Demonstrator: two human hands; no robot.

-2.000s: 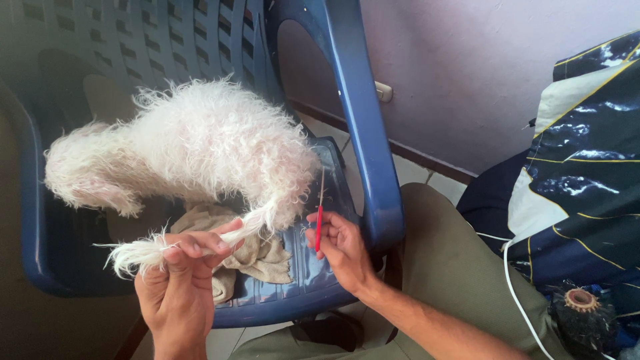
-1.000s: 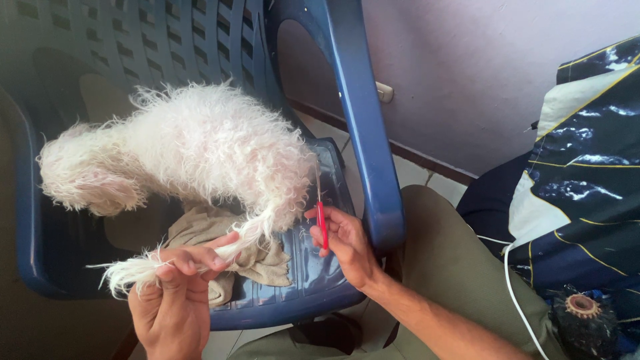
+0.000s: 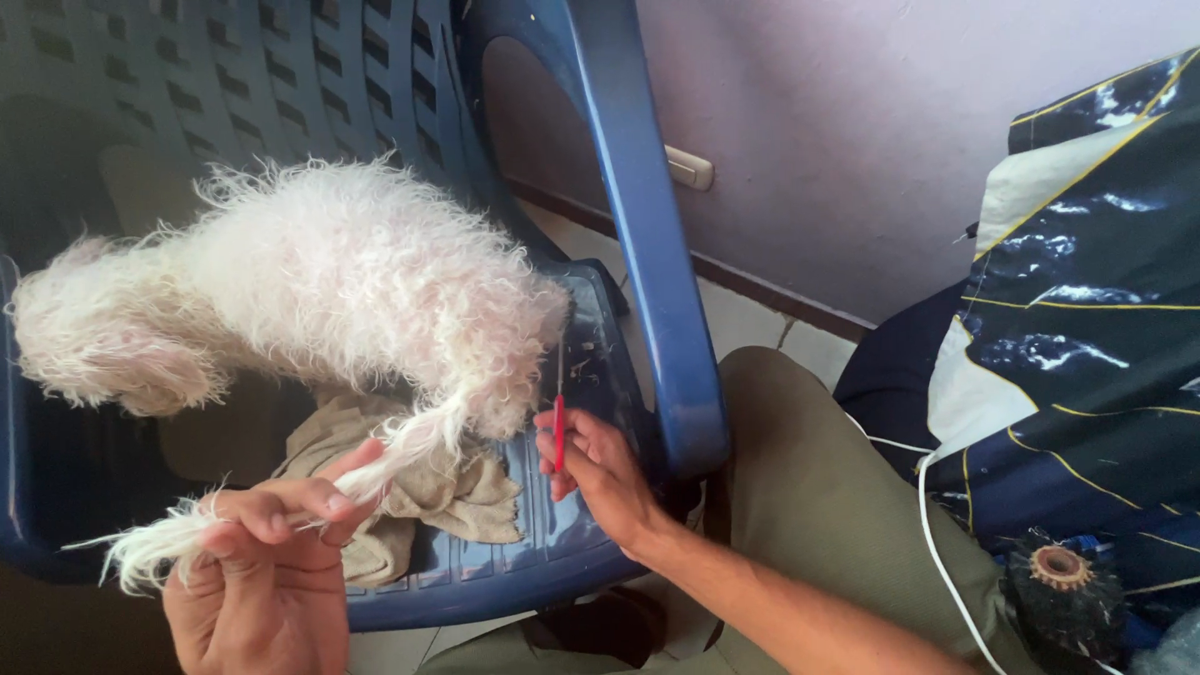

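Note:
A white curly-haired dog [image 3: 347, 272] stands on the seat of a blue plastic chair [image 3: 656, 253], its head at the left. My left hand [image 3: 272, 553] holds the dog's long-haired tail [image 3: 403, 450] between thumb and fingers, with the tuft hanging out to the left. In my right hand [image 3: 600, 469] is a pair of scissors with red handles [image 3: 560, 436], the blades pointing up beside the dog's rump. Whether the blades are apart cannot be told. A crumpled beige cloth [image 3: 459, 497] lies on the seat beneath the tail.
My knee in olive trousers [image 3: 797, 441] is right of the chair. Farther right are dark patterned fabric [image 3: 1078, 309], a white cable [image 3: 937, 553] and a dark round brush-like object [image 3: 1059, 572]. A pale wall with a socket [image 3: 689, 169] rises behind the armrest.
The dog's head, at first low and turned down, has shifted a little left. My left hand keeps its hold on the tail and my right hand keeps the scissors, lowered slightly.

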